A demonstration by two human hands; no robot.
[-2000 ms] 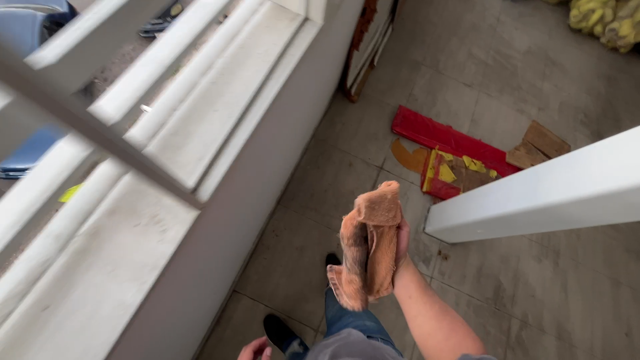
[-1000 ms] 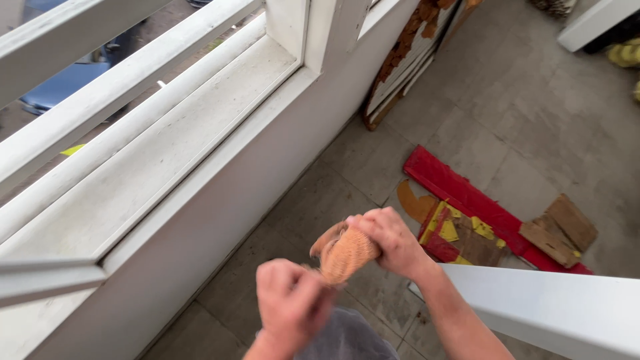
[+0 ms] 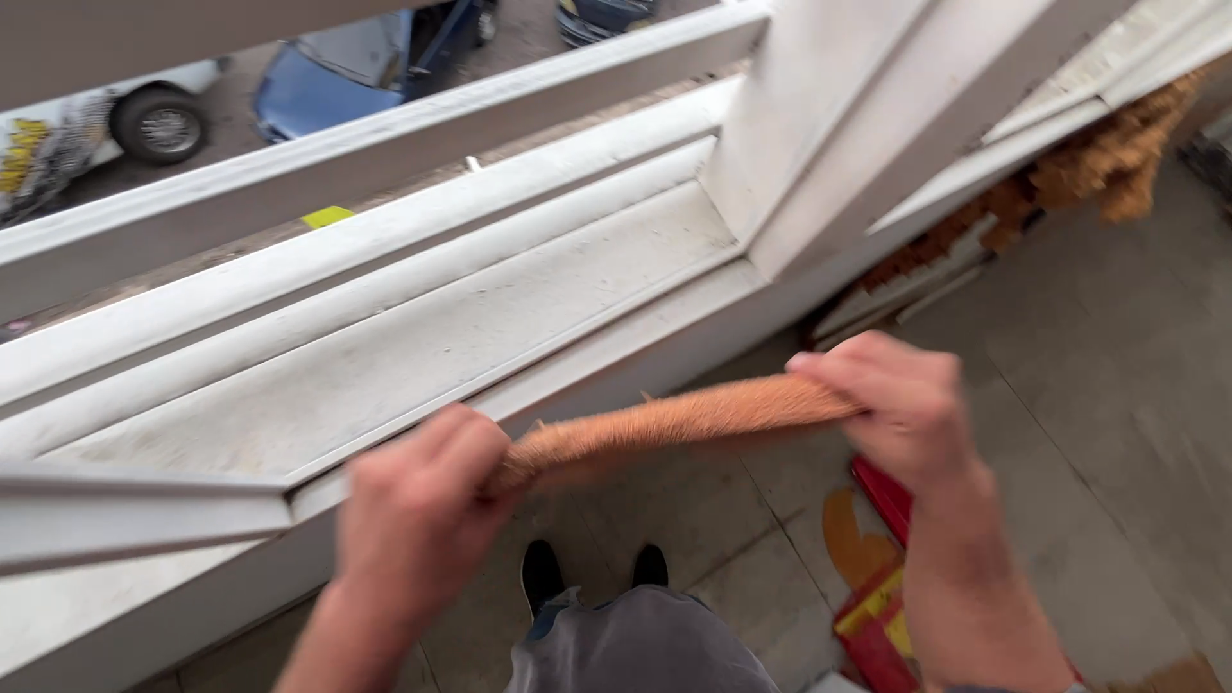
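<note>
An orange cloth [image 3: 674, 421] is stretched between my two hands, in front of my body and beside the window. My left hand [image 3: 423, 500] grips its left end, and my right hand [image 3: 890, 409] grips its right end. The cloth hangs above the floor and looks slightly blurred. To its upper left runs the white window sill [image 3: 414, 337], with dust and dark specks on it. The fingertips of both hands are hidden around the cloth.
White window bars [image 3: 385, 154] cross the opening, with a blue car [image 3: 332, 82] outside. A white window post [image 3: 828, 125] rises beyond the sill. Red and yellow pieces [image 3: 871, 616] lie on the tiled floor at right. Framed panels [image 3: 905, 289] lean on the wall.
Two seconds ago my right hand held the cloth folded and my left hand was low, apart from it. Now both hands hold it, pulled out long. The view has swung toward the window.
</note>
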